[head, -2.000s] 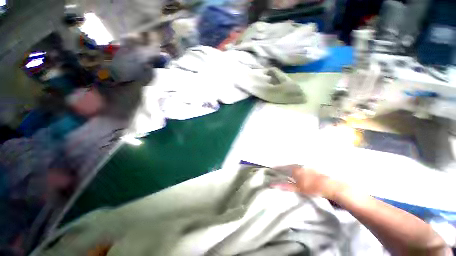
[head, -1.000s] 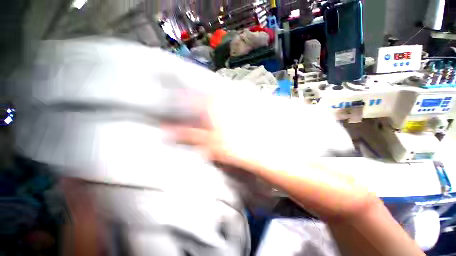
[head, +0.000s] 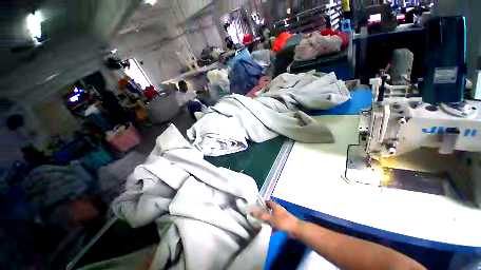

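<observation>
A large pale grey-green fabric piece lies heaped over the green surface and hangs down toward my lap. My right hand reaches in from the lower right and pinches the fabric's right edge beside the table's blue rim. My left hand shows only as a small blurred skin-coloured patch at the bottom, mostly hidden by the cloth; its grip cannot be seen. The white sewing machine stands at the right, its lit needle area with no cloth under it.
More pale cloth is heaped behind on the green surface. The white table has a blue edge. A dark teal upright box stands behind the machine head. Coloured cloth piles and a pink basket are farther back.
The fabric, raised and blurred across the view a second ago, now lies heaped at the left. My right hand is lower at its edge. The view has turned left.
</observation>
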